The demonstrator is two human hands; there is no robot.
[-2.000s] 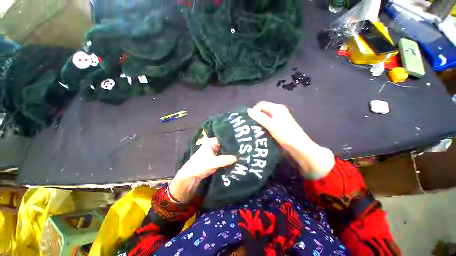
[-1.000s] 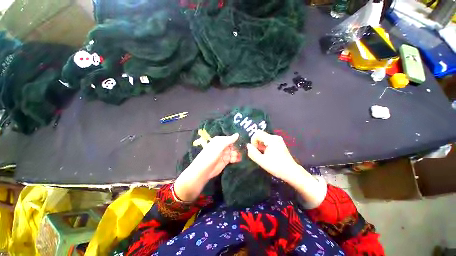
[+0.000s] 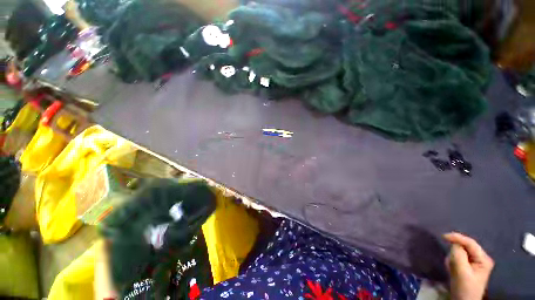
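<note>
A dark green plush piece [image 3: 158, 220] with white patches is at the lower left, beside the table edge and over the yellow bag; it is blurred. White MERRY CHRISTMAS lettering [image 3: 141, 287] shows on plush below it. My right hand [image 3: 468, 263] is at the lower right, over the table's near edge, with fingers curled together; whether they pinch a needle or thread is too small to tell. My left hand cannot be made out; a blurred pale strip runs along the plush's left side. Blue and yellow snips [image 3: 277, 133] lie flat on the dark table cloth [image 3: 352, 176].
Green plush pieces [image 3: 410, 82] are heaped along the far side, one with a snowman patch [image 3: 214, 36]. Small black bits [image 3: 450, 161] lie at the right, a white block [image 3: 529, 243] at the right edge. Yellow bags [image 3: 88, 181] and a pale green stool [image 3: 97, 193] stand below left.
The view has swung left. My hands have parted, and the plush piece they held together has left the table edge. My right hand is now apart at the lower right.
</note>
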